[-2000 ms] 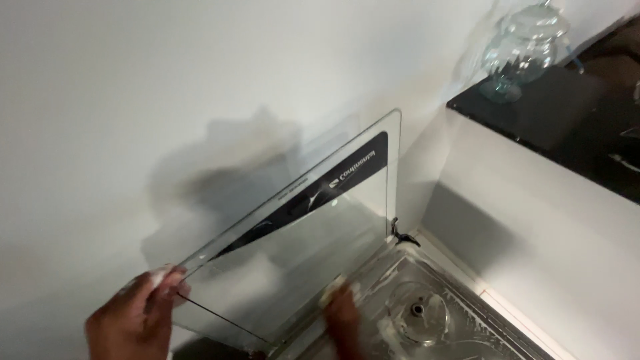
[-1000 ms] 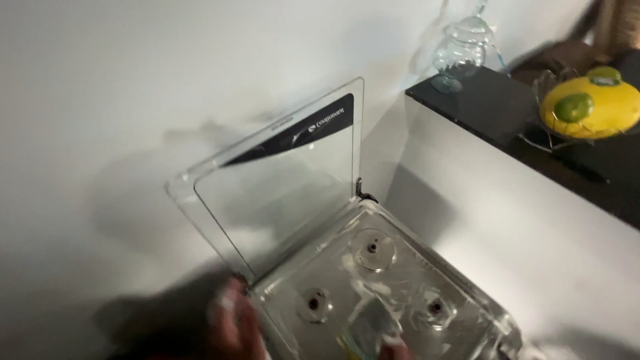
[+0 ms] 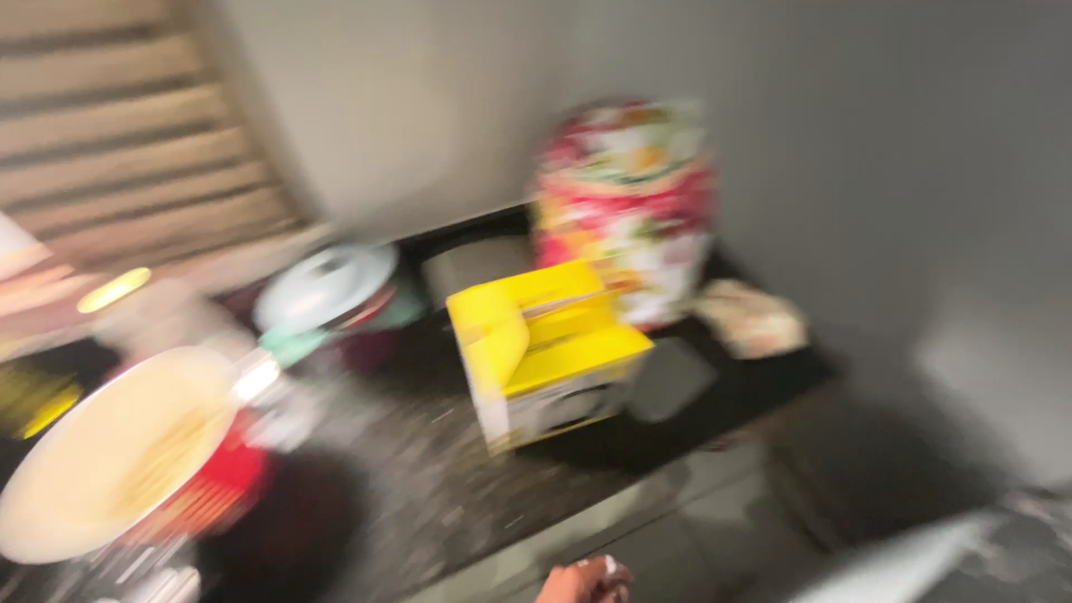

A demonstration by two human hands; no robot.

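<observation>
Part of one hand, seemingly my left hand (image 3: 586,579), shows at the bottom edge, just in front of the dark countertop. Its fingers look curled and bear some white matter; whether they hold anything cannot be told. My right hand is out of view. Beyond the visible hand, a yellow and white cardboard box (image 3: 553,352) stands on the dark stone countertop (image 3: 435,477), its top flaps partly raised. Behind the box is a round container with a colourful floral cover (image 3: 628,218). The whole view is blurred.
A red pot with a cream inside (image 3: 142,461) stands at the left, near a pale blue lidded pot (image 3: 331,289). A crumpled light packet (image 3: 749,318) lies near the counter's right corner. Walls rise behind; tiled floor (image 3: 712,519) shows below the counter edge.
The view has swung far away from the cooktop and its raised glass lid to another counter. The hand at the cooktop's glass lid two seconds ago was off it one second ago.
</observation>
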